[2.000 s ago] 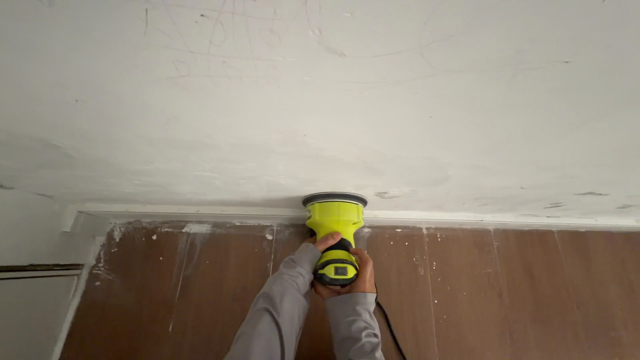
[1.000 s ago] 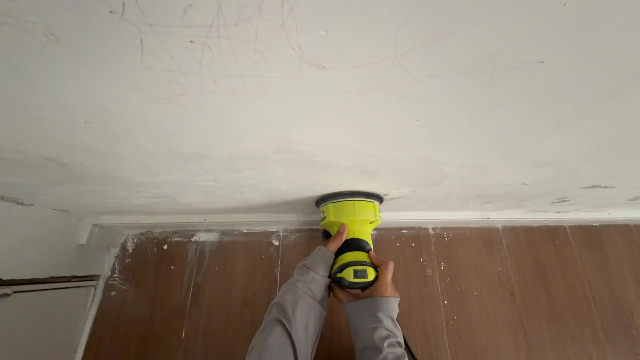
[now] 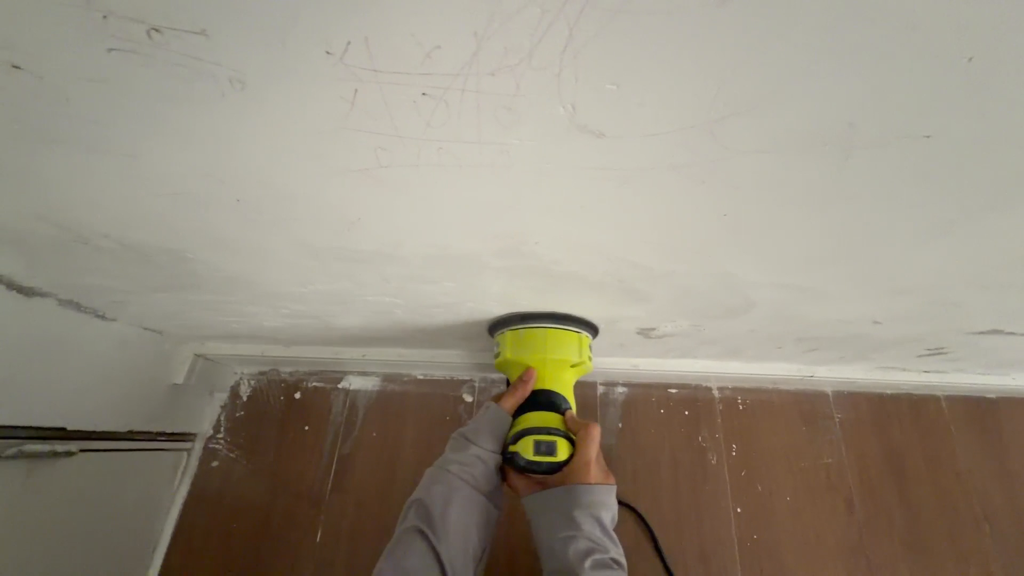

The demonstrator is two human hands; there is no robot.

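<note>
A lime-green and black random orbital sander (image 3: 546,352) has its round black pad flat against the lower part of the white wall (image 3: 416,240), just above the baseboard. My left hand (image 3: 516,392) holds the sander's body from the left, thumb up along its side, the other fingers hidden behind it. Around the right and rear of the body wraps my right hand (image 3: 586,456). Both arms are in grey sleeves. A black power cord (image 3: 646,532) trails down past my right sleeve.
A white baseboard (image 3: 784,376) runs between the wall and a brown plank floor (image 3: 784,480) with white specks and smears. Pencil-like scribbles and dark scuffs mark the wall. At the left, an adjoining white surface (image 3: 80,384) has a crack and a dark horizontal gap.
Two seconds ago the sander touched the wall left of a dark scuff; both hands remain on it. The view has shifted, and any travel of the sander along the wall is small.
</note>
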